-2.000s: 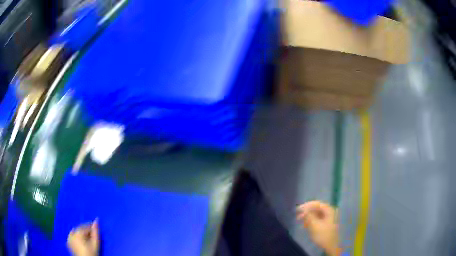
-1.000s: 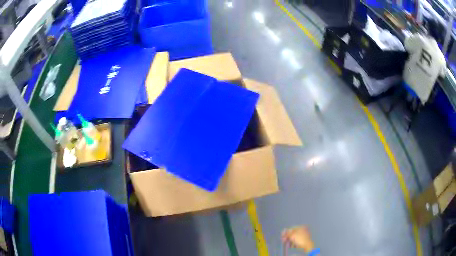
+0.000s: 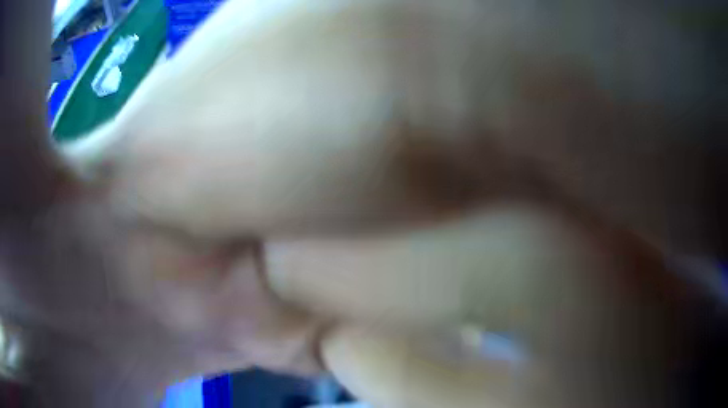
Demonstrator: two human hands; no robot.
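Blurred bare skin of a hand of mine (image 3: 343,175) fills most of the view, very close to the lens. I cannot tell whether it is my left or my right hand, or whether both are there. Curled fingers show as large soft shapes with dark creases between them. Whether the fingers hold anything is hidden. No work piece can be made out in the hand.
At the upper left, a strip of green conveyor belt (image 3: 80,115) shows, with a white item in clear film (image 3: 110,78) on it. Blue sheets (image 3: 185,14) lie beyond. A small blue patch (image 3: 214,392) shows at the bottom edge.
A hand has come up right in front of the lens. It now hides the carton, the blue sheet on it and the floor seen earlier.
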